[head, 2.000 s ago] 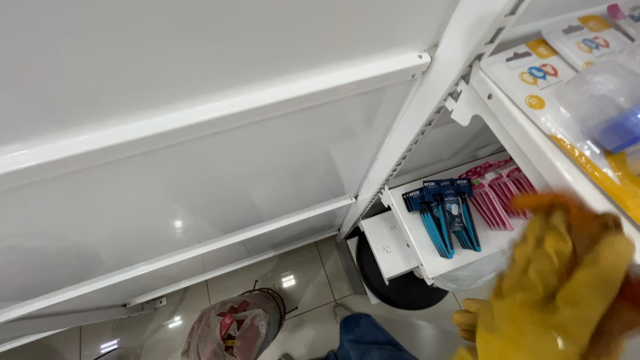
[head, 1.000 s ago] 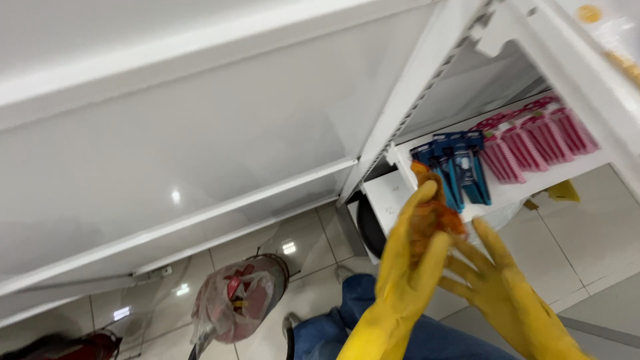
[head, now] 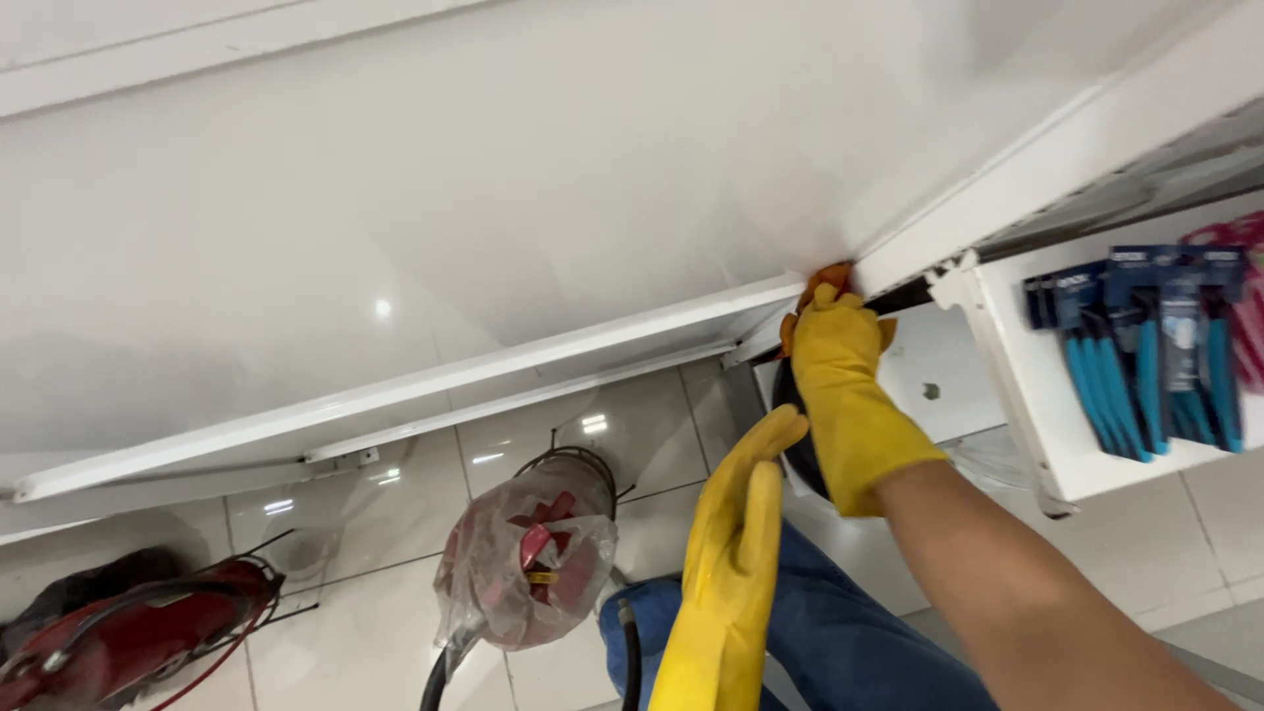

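Note:
Both my hands wear yellow rubber gloves. My right hand (head: pixel 839 346) presses an orange cloth (head: pixel 828 279) against the white metal shelving, where the crossbar (head: pixel 592 346) meets the upright post (head: pixel 1027 158); folds of cloth show on both sides of the glove. Lower and to the left, my left hand (head: pixel 736 523) is held up over my jeans, fingers extended, holding nothing. A large white back panel (head: pixel 444 197) stands behind the crossbar. Beneath my right hand, a round black object (head: pixel 802 434) is partly hidden.
A red fire extinguisher under clear plastic (head: pixel 533 553) stands on the tiled floor (head: pixel 355 632); another red extinguisher (head: pixel 148 622) is at the lower left. Blue-handled pliers on cards (head: pixel 1145 346) lie on a white shelf (head: pixel 1027 395) at the right, beside pink-packaged items (head: pixel 1252 326).
My right hand has carried the orange cloth from in front of the pliers to the post and crossbar corner. My left hand, earlier beside the cloth, is now apart from it.

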